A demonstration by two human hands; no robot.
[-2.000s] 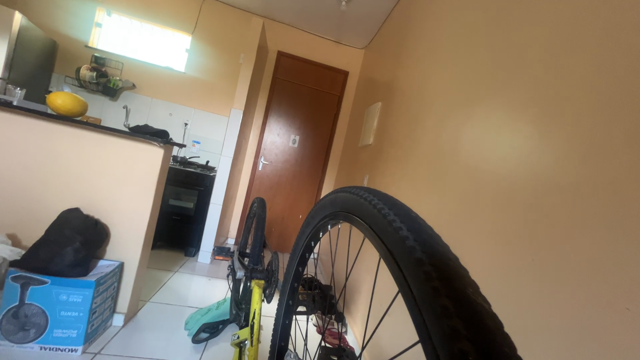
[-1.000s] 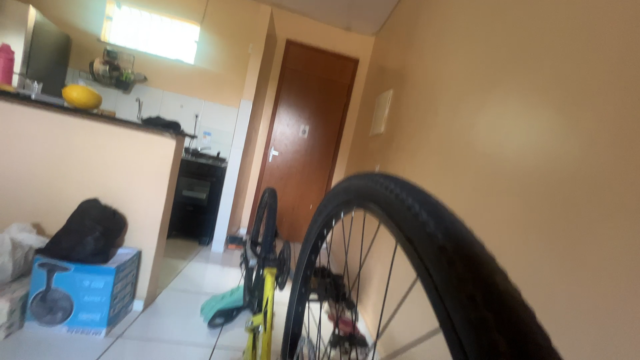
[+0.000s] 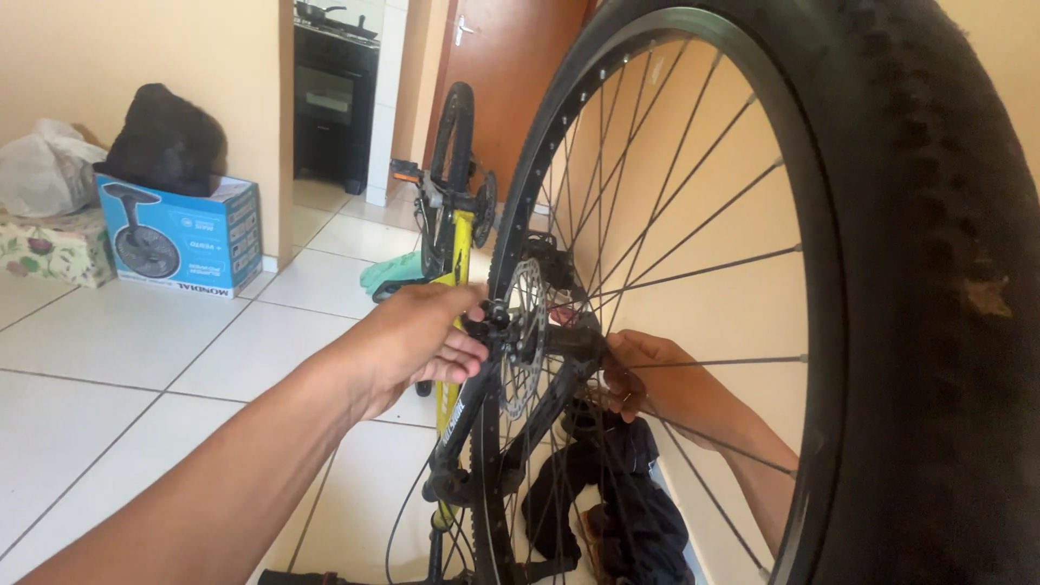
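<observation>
A bicycle with a yellow frame (image 3: 462, 244) stands upside down, its front wheel's tire (image 3: 910, 244) large at the right. My left hand (image 3: 431, 337) has its thumb and fingers at the black brake caliper (image 3: 491, 323), beside the disc brake rotor (image 3: 532, 341). On the far side of the spokes, my right hand (image 3: 642, 366) touches the end of the wheel hub (image 3: 575, 341) near the black fork leg (image 3: 552, 406); its fingertips are partly hidden. Whether either hand grips a small part there cannot be told.
A blue fan box (image 3: 183, 236) with a black bag (image 3: 166, 142) on top stands left, beside a floral box (image 3: 53, 248) under a plastic bag (image 3: 49, 171). Dark cloth (image 3: 617, 504) lies below the wheel. The wall is at the right, a door (image 3: 512, 89) behind.
Both hands have come into view at the wheel hub; neither shows in the earlier frames. The view has tilted down and come nearer to the wheel.
</observation>
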